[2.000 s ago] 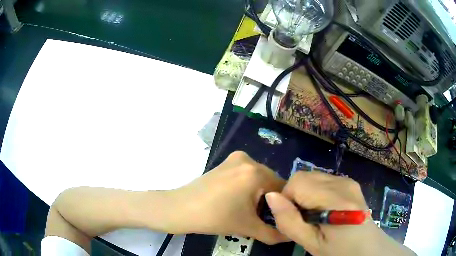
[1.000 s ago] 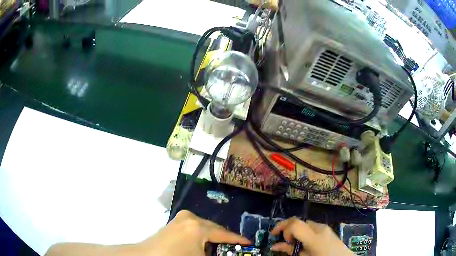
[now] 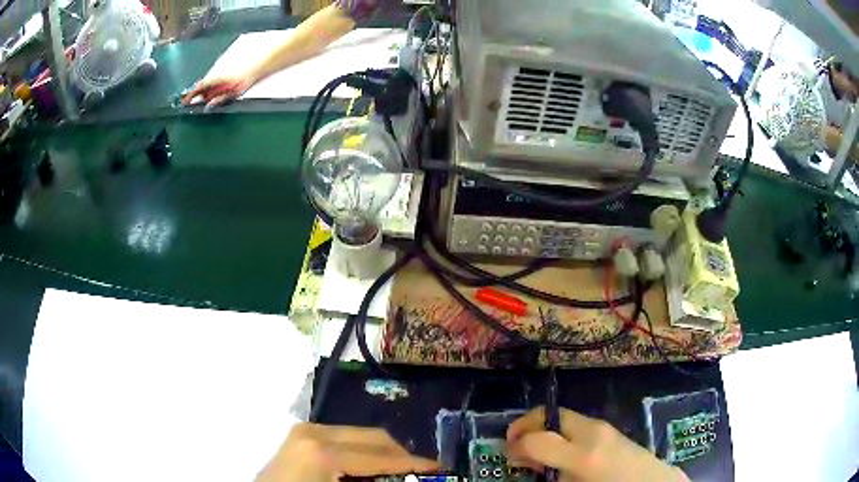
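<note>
A power adapter board (image 3: 421,478) shows only as a strip with white and blue parts at the bottom edge. My left hand (image 3: 350,454) is at it, fingers along its upper side; the thumb side is cut off. My right hand (image 3: 586,446) is closed round a dark test pen (image 3: 552,414), which stands nearly upright. Its fingertips are at the right side of a green output jack test board (image 3: 488,457) with round metal contacts; whether they pinch a plug is hidden. A second jack board (image 3: 692,435) lies to the right on the black test panel (image 3: 603,388).
A glass bulb (image 3: 353,174) in a white holder stands behind left. A keypad meter (image 3: 556,235) stands under a large grey instrument (image 3: 584,113). Black cables and a red clip (image 3: 501,301) lie on the wooden board (image 3: 443,320). White sheets (image 3: 160,386) flank the panel. Another person's arm (image 3: 283,55) reaches in.
The view has tilted up, showing more background. Both hands have moved down and apart from their overlap; the pen, earlier lying sideways with its red end showing, now stands upright.
</note>
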